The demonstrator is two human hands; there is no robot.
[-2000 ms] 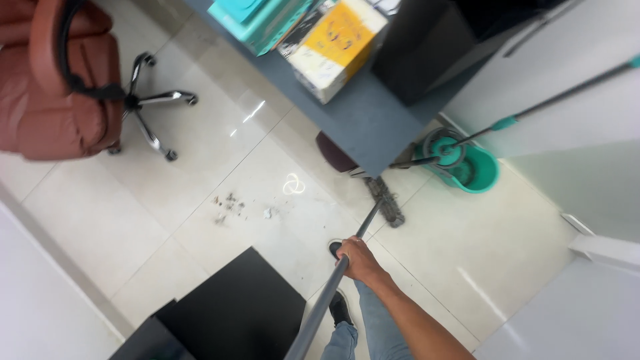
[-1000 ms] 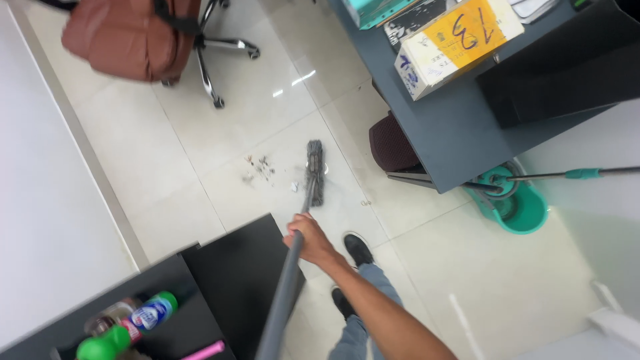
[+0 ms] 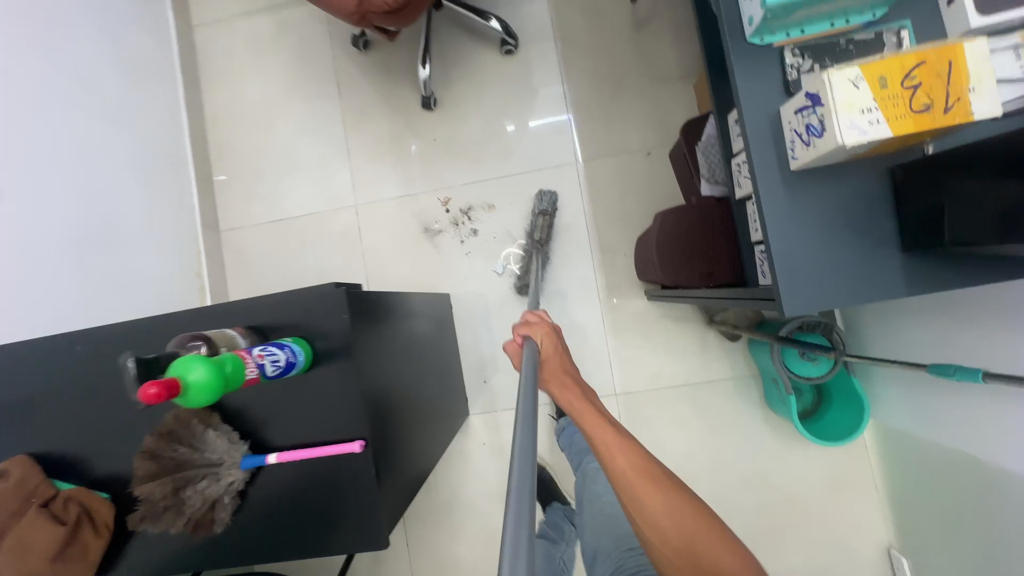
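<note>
One hand, its arm coming in from the lower right, is closed around the grey pole [image 3: 524,448] of a broom; I take it for my right hand [image 3: 540,344]. The broom's grey, dusty bristle head [image 3: 538,240] rests on the tiled floor ahead of that hand. A small heap of debris and dust [image 3: 462,220] lies just left of the head, with a light-coloured scrap [image 3: 510,258] against its left side. My left hand is out of view, and the near end of the pole runs off the bottom edge.
At left, a black cabinet [image 3: 320,496] bears a green bottle [image 3: 232,372] and a feather duster [image 3: 192,472]. A grey desk [image 3: 848,256] with boxes stands right, a teal mop bucket [image 3: 832,416] below it. A wheeled chair's chrome base [image 3: 428,56] is at the top.
The broom head has moved from beside the desk corner and bucket to the floor next to the debris. The hand has stayed closed on the pole. The view has shifted toward the black cabinet.
</note>
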